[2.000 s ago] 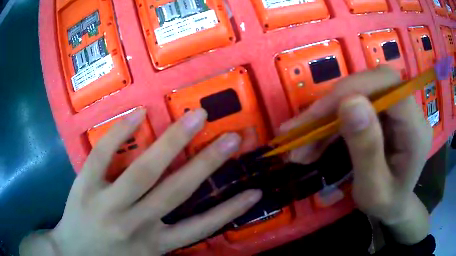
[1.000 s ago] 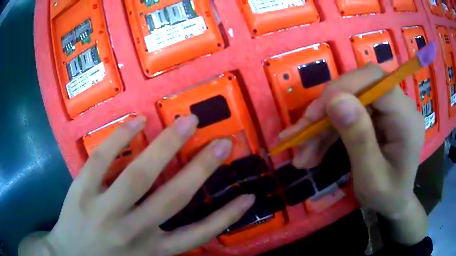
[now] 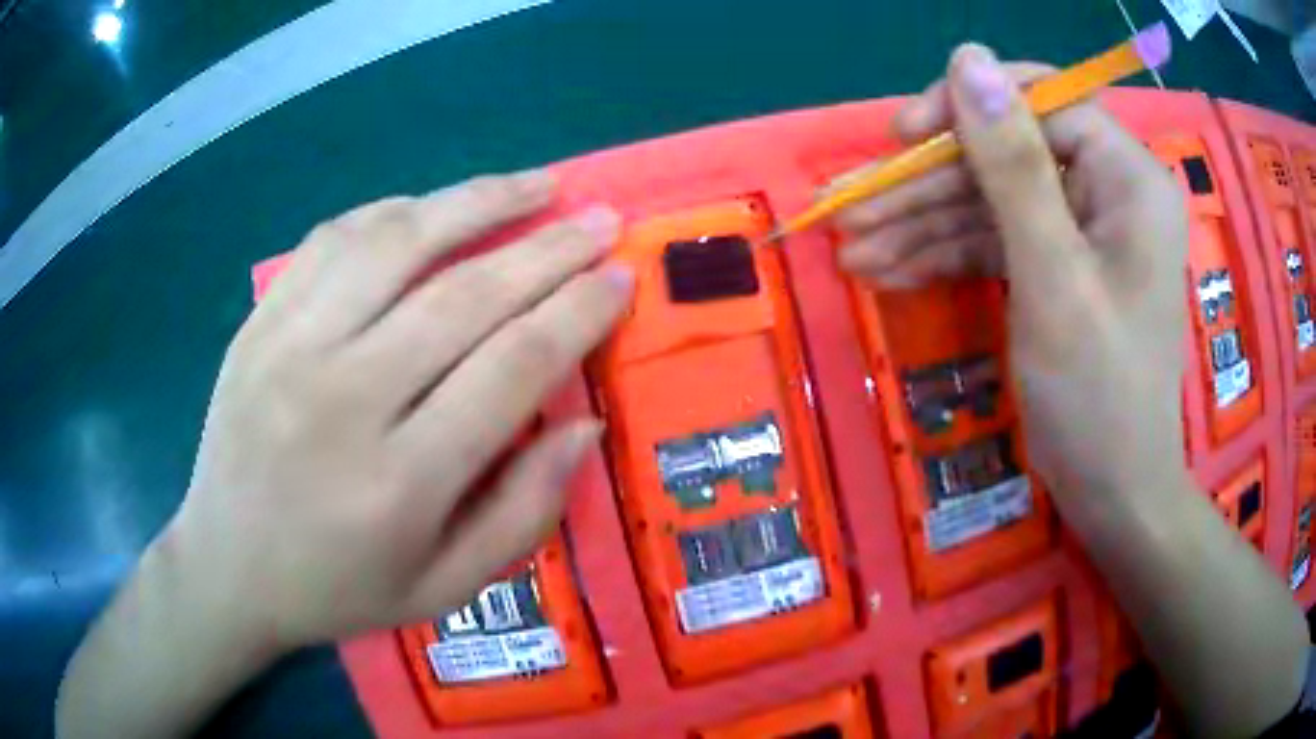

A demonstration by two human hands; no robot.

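Note:
An orange phone rear housing (image 3: 707,383) lies in a pocket of the pinkish-red foam tray (image 3: 844,419), with a black pad (image 3: 710,270) at its upper end. My right hand (image 3: 1061,246) holds a yellow-orange pointed stick (image 3: 909,159) with a purple far end. Its tip is at the housing's upper right corner, beside the pad. My left hand (image 3: 419,390) lies over the tray's left part, fingertips at the housing's upper left edge. It covers most of another housing (image 3: 577,686). Whether it holds anything cannot be told.
More orange housings sit in the tray to the right (image 3: 960,419) and at the bottom (image 3: 1003,667), some with black pads. The shiny dark green bench (image 3: 606,87) lies beyond the tray, with a pale curved edge strip (image 3: 289,94) at the upper left.
The view has shifted to the tray's far row. Both hands are now higher in the picture, at another housing. The sheet of black pads is no longer seen under my left hand.

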